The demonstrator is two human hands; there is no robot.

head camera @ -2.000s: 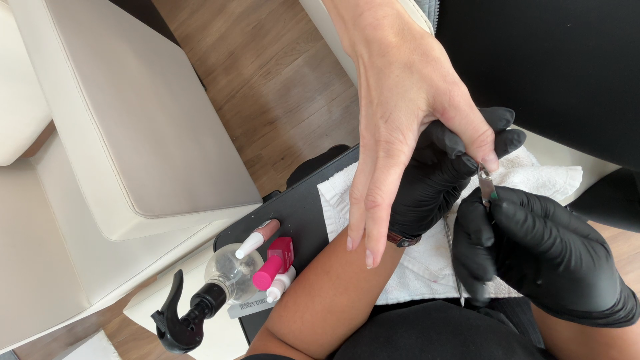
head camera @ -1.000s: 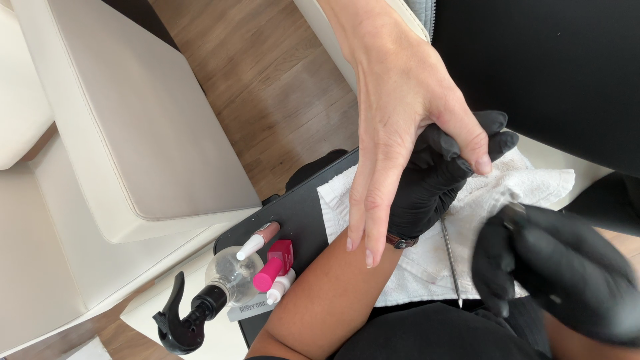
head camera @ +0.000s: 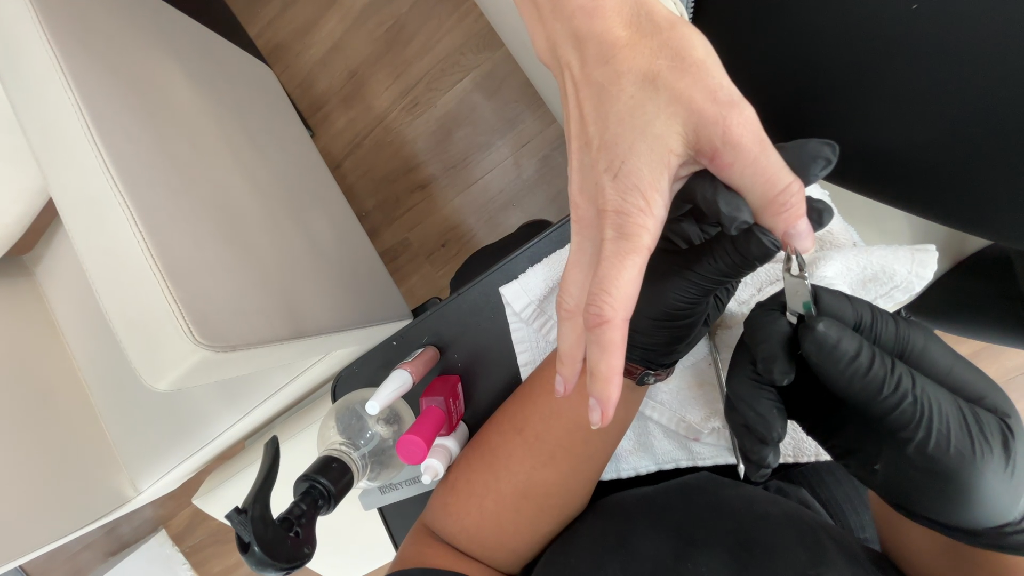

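My left hand (head camera: pixel 696 264), in a black glove, is closed on the thumb side of another person's bare hand (head camera: pixel 632 152), which hangs palm down over my forearm. Metal cuticle nippers (head camera: pixel 798 292) are gripped in my right hand (head camera: pixel 872 400), gloved in black too. Their jaws touch the tip of the person's thumb, by the nail. Beneath the hands a white terry towel (head camera: pixel 664 424) is spread, and a thin metal manicure tool (head camera: pixel 726 400) lies on it, partly behind my right hand's fingers.
On the black tray (head camera: pixel 488 320) to the left stand a clear spray bottle (head camera: pixel 364 428) with a black trigger, a pink nail polish bottle (head camera: pixel 442 400), a mauve one with a white cap (head camera: pixel 412 372) and a small white bottle (head camera: pixel 450 448). A beige padded seat (head camera: pixel 224 184) is beyond.
My right hand drew away from the person's thumb to the lower right one second ago and is now back at it with the nippers. My left hand and the person's hand have stayed nearly in place.
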